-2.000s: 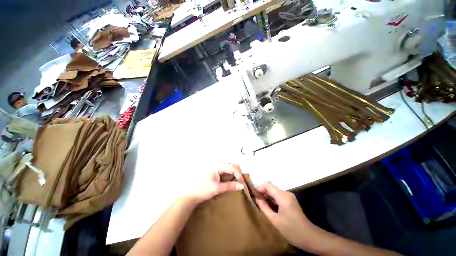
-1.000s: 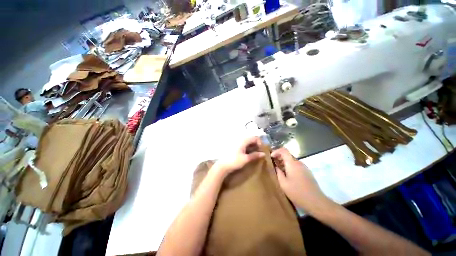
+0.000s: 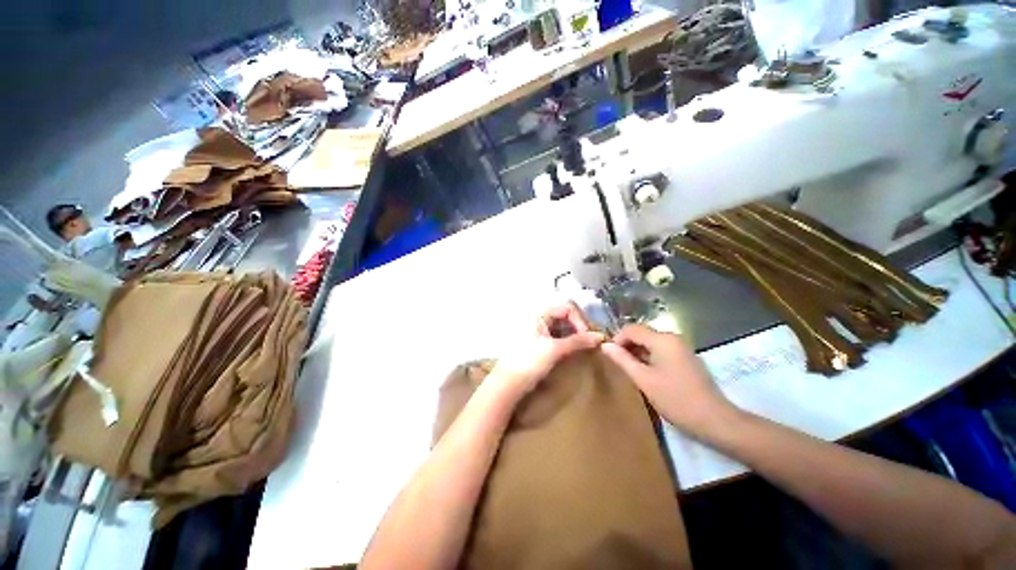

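Observation:
A brown fabric panel lies over the front edge of the white table, its far end close to the presser foot area. My left hand pinches the panel's far edge between thumb and fingers. My right hand pinches the same edge just to the right, the fingertips of both hands nearly touching. The needle is too blurred and covered to make out. The white sewing machine stands above and right of my hands.
A fan of gold-lined brown zippers lies on the machine bed at right. A pile of folded brown pieces is at left. A blue bin is below the table at right. A person is at far left.
Over two seconds both hands and the panel have moved forward to the presser foot. Since one second ago, my fingertips have come closer together at the panel's edge.

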